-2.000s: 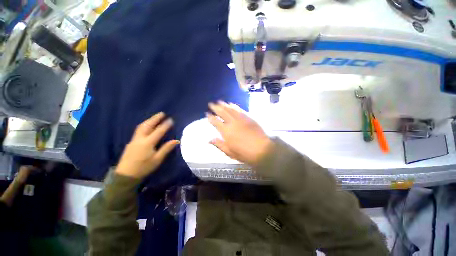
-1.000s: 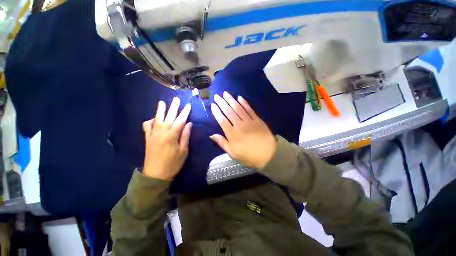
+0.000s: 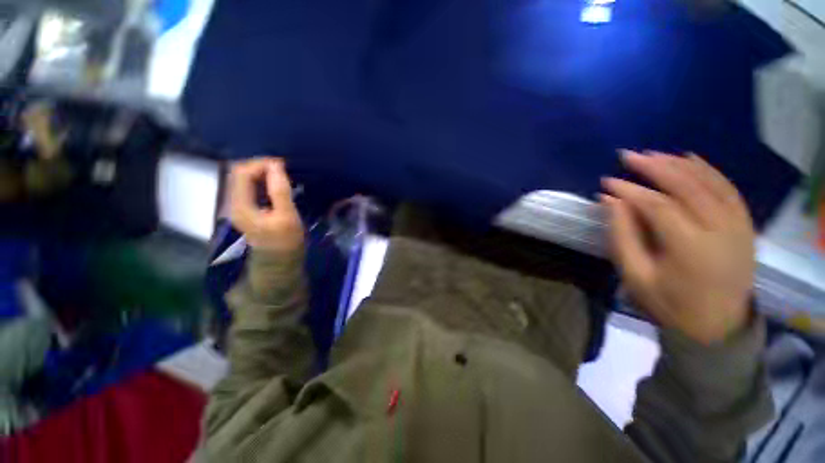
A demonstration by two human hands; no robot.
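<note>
The navy garment panel (image 3: 434, 99) spreads over the table in front of me, with pointed corners at the right. My left hand (image 3: 262, 203) is at the panel's lower left edge, raised, with thumb and fingers curled close together. Blur hides whether anything is between them. My right hand (image 3: 683, 231) is over the panel's lower right part and the table edge, fingers apart and slightly bent, holding nothing that I can see. A bright lamp spot falls on the cloth at the top. The needle area is not in view.
The table's ruled front edge (image 3: 556, 217) shows below the panel. A crinkled clear plastic bag (image 3: 357, 217) is near my lap. Red cloth (image 3: 113, 420) lies low at the left. A pale pointed piece (image 3: 229, 251) is below my left hand. An orange bit shows at the right rim.
The view has swung down and left, so the machine head is out of sight. My hands have moved apart, away from the lit spot; the left has curled its fingers.
</note>
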